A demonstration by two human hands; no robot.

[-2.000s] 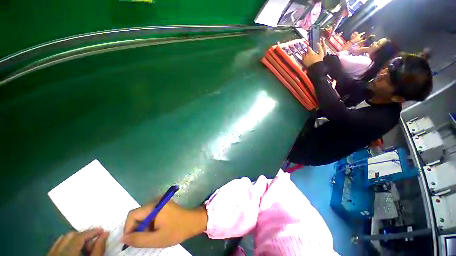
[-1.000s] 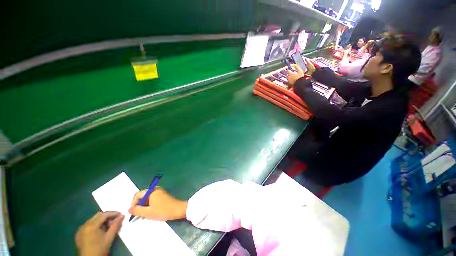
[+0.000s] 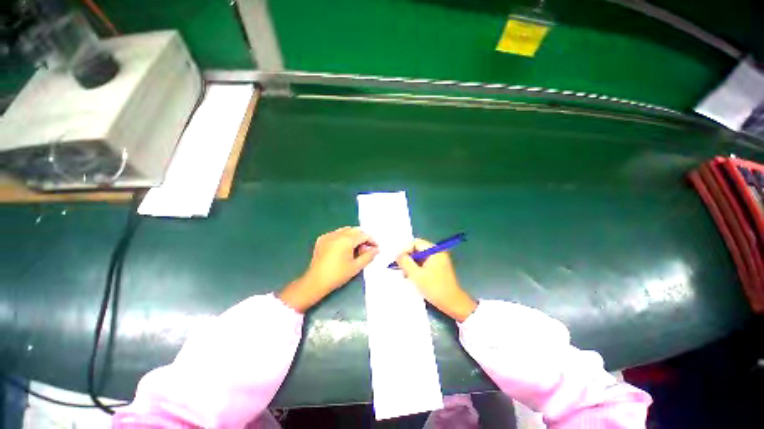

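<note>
A long narrow white paper strip point(image 3: 404, 352) lies flat on the green bench top in front of me, its near end reaching the bench edge. My left hand point(image 3: 339, 258) rests on the strip's left edge, fingers curled, with no object visible in it. My right hand point(image 3: 431, 275) holds a dark-blue pen point(image 3: 444, 246) at the strip's right side, its tip near the paper between both hands. Any writing on the strip is too washed out to read.
A cream machine box point(image 3: 126, 100) stands at the left on a tan board point(image 3: 239, 147), beside white sheets point(image 3: 194, 159). A black cable point(image 3: 107, 310) hangs over the bench edge. Red-orange trays point(image 3: 729, 222) stand at the far right. A yellow tag point(image 3: 523, 36) hangs on the back panel.
The view has swung left, so the machine and sheets now show and the neighbouring person has left the picture. The right hand still holds the pen at the strip, with the left hand beside it.
</note>
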